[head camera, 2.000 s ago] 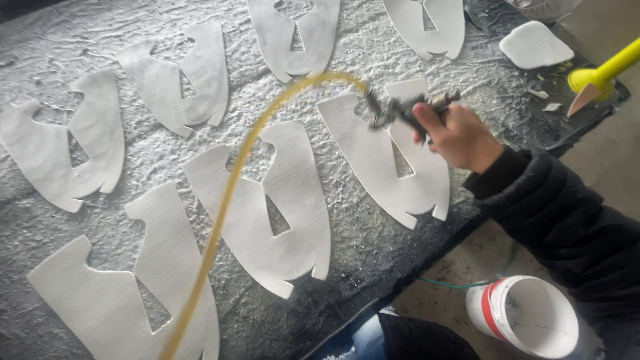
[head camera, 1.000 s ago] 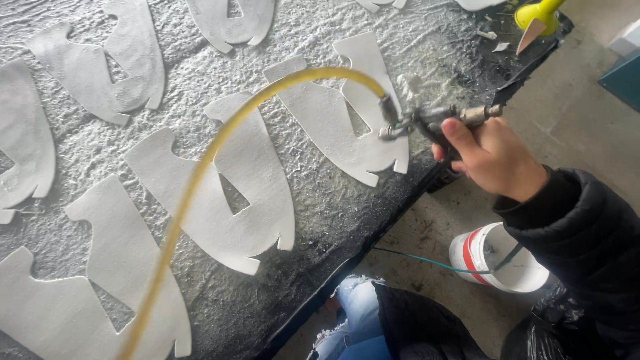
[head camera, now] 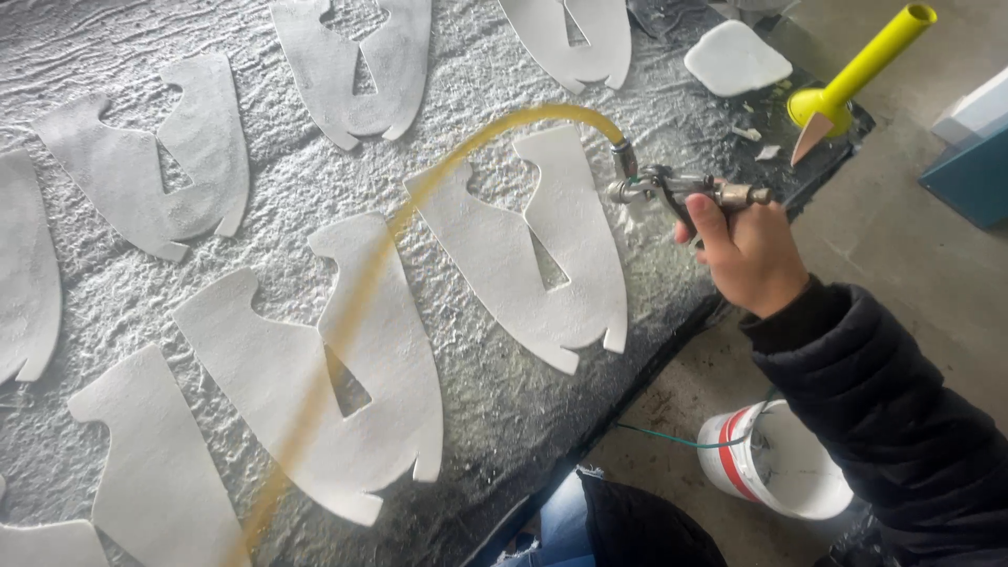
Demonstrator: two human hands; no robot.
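Observation:
My right hand (head camera: 748, 252), in a black padded sleeve, holds a metal spray gun (head camera: 669, 185) by its handle, at the right edge of the table. A yellowish translucent hose (head camera: 512, 118) joins the gun's top and arcs down to the lower left. Left of the gun lies a white flat cut piece (head camera: 583, 228) with a narrow triangular opening. A like piece (head camera: 378, 315) lies beside it, partly behind the blurred hose, and several more are spread over the table. My left hand is out of view.
The table (head camera: 488, 425) has a rough, white-spattered covering. At its far right corner are a white rounded slab (head camera: 736, 59), a yellow funnel-like tool (head camera: 874, 67), a pinkish pointed piece (head camera: 811, 138) and scraps. Below stands a white bucket (head camera: 720, 453) with a red band, near a thin green cord (head camera: 669, 435).
The view has shifted, bringing the slab and the whole yellow tool back in. My right hand still holds the spray gun, near the same cut piece as one second ago.

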